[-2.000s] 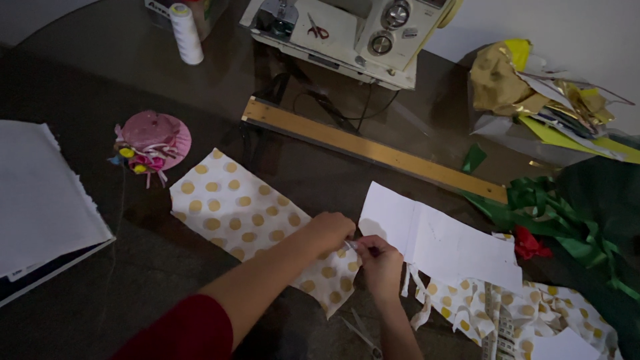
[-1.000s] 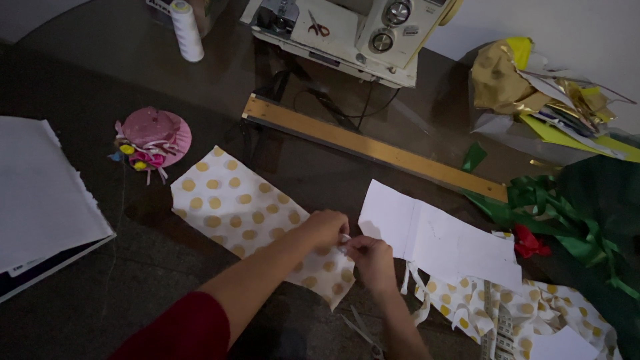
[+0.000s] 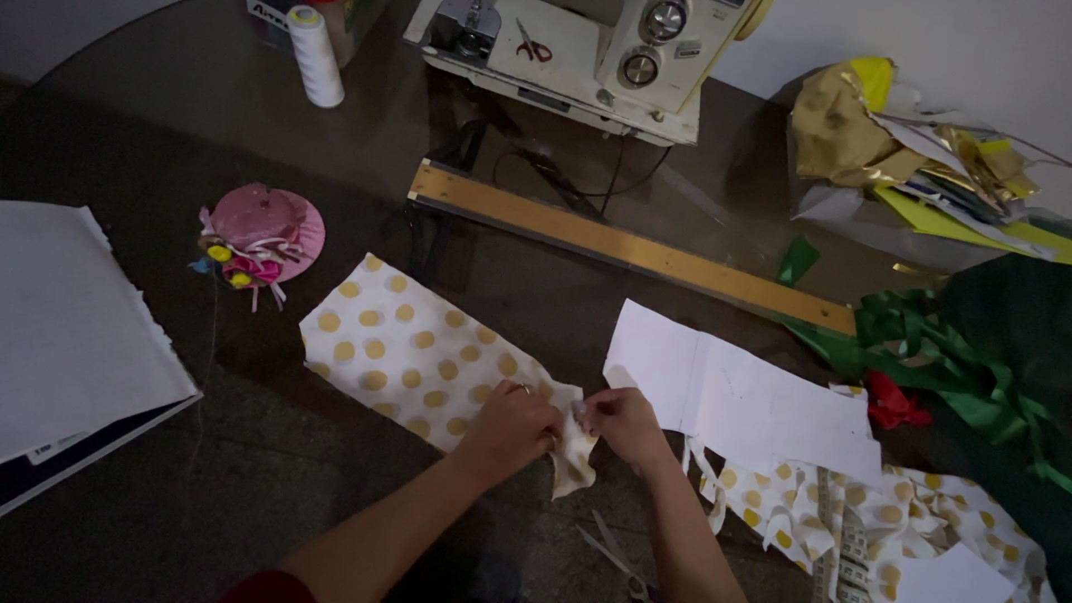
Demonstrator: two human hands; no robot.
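A white fabric piece with golden polka dots [image 3: 410, 347] lies on the dark tabletop, its right end bunched up. My left hand [image 3: 512, 427] pinches the cloth near that end, with a ring on one finger. Just to its right, my right hand [image 3: 620, 423] grips the fabric's edge between thumb and fingers; whether a small item is between them cannot be told. Scissors [image 3: 615, 548] lie with blades apart beside my right forearm. A folded white paper sheet [image 3: 745, 394] is right of my hands, partly over more polka-dot fabric [image 3: 946, 511] and a measuring tape [image 3: 852, 544].
A wooden strip [image 3: 628, 243] crosses the table beyond the fabric. Behind stand a sewing machine [image 3: 653, 75] with small red-handled scissors [image 3: 534, 48], and a thread cone [image 3: 316, 63]. A pink hat [image 3: 264, 226] and a white board [image 3: 75, 327] are left; green ribbon [image 3: 946, 360] and scraps [image 3: 846, 126] are right.
The fabric's right end is more crumpled and its lower corner has drawn in beneath my hands. Both hands stay close together at that end.
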